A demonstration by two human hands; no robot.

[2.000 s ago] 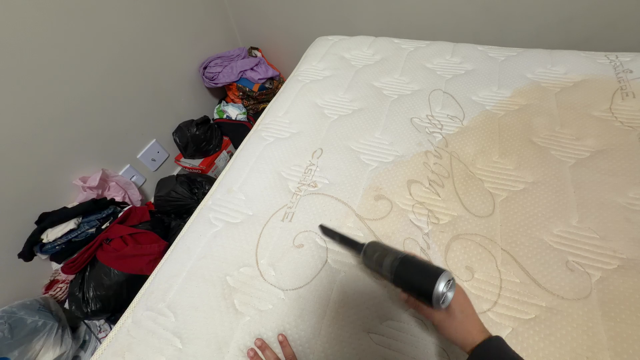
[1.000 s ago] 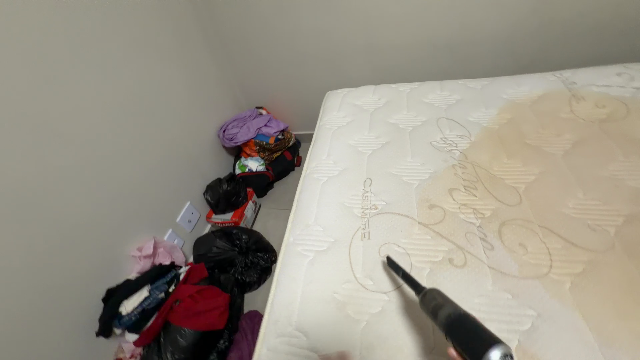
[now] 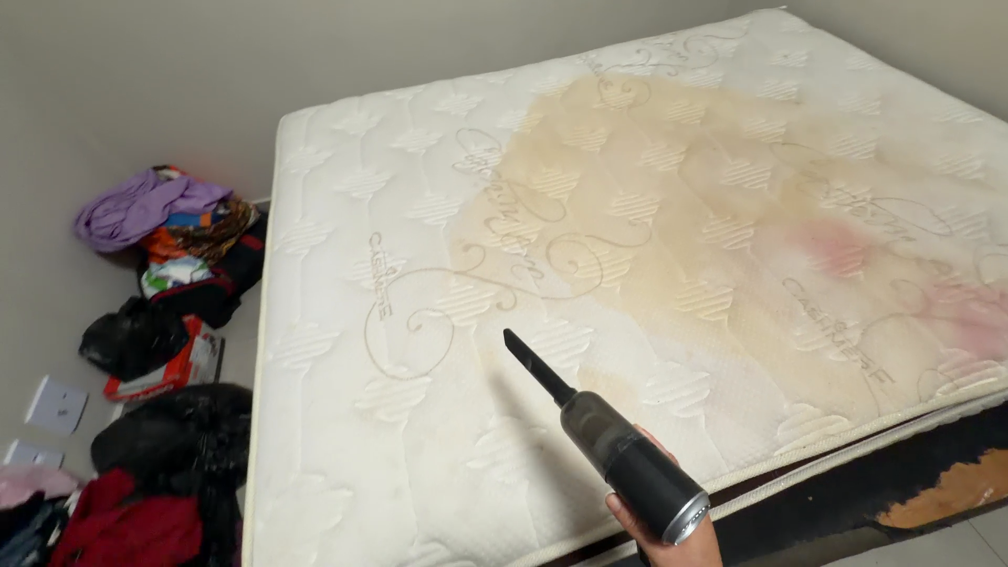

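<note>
A black handheld vacuum cleaner (image 3: 630, 457) with a narrow crevice nozzle is gripped in my right hand (image 3: 677, 543) at the lower middle. Its nozzle tip points up and left over the white quilted mattress (image 3: 331, 441); whether it touches the fabric I cannot tell. A large yellowish-brown stain (image 3: 677, 181) spreads over the middle and far part of the mattress. Two pinkish stains (image 3: 835, 244) show at the right. My left hand is outside the view.
Clothes (image 3: 150, 205), black plastic bags (image 3: 173, 433), a red and white box (image 3: 205, 354) and a red garment (image 3: 126, 520) lie between wall and mattress. Wall sockets (image 3: 57, 405) are at the left. Below the mattress, the dark bed base (image 3: 787, 504) has torn covering.
The view has shifted, now showing the mattress's near edge and the pinkish stains. My left hand, on the mattress two seconds ago, has left the view. The vacuum remains in my right hand.
</note>
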